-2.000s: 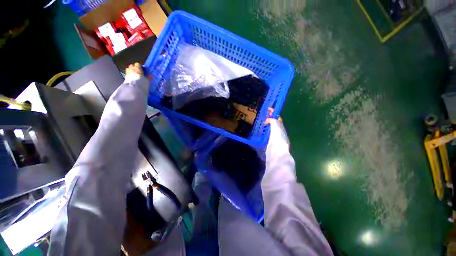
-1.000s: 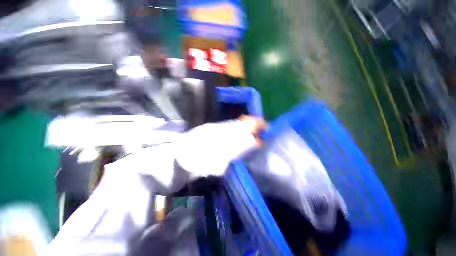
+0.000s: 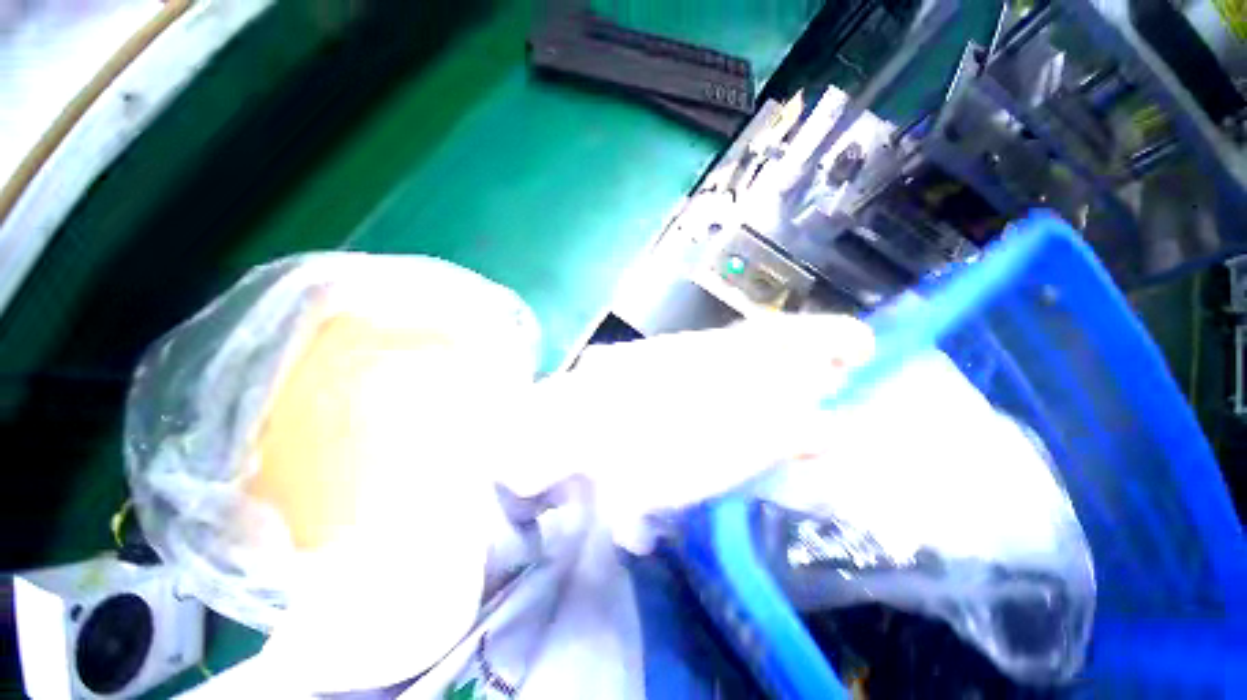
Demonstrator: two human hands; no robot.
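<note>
The blue perforated crate [image 3: 1149, 397] is at the right, tilted and cut off by the lower and right edges. Crumpled clear plastic [image 3: 1019, 595] and a bright white area lie inside it, with dark contents low down. My left hand [image 3: 841, 349] is washed out by glare and grips the crate's near rim at the end of my pale sleeve. Its separate fingers are hard to tell. My right hand is not in view.
A tan carton in a clear plastic bag [image 3: 308, 445] stands at the left. A white box with a round black fan or speaker [image 3: 112, 640] is lower left. The metal press [image 3: 944, 178] is upper right. A dark slotted bar [image 3: 643, 66] lies at the top.
The view has swung left, bringing in the bagged carton and press. The crate has moved with my left hand, away from the red-packet carton's side. My right hand has left the picture.
</note>
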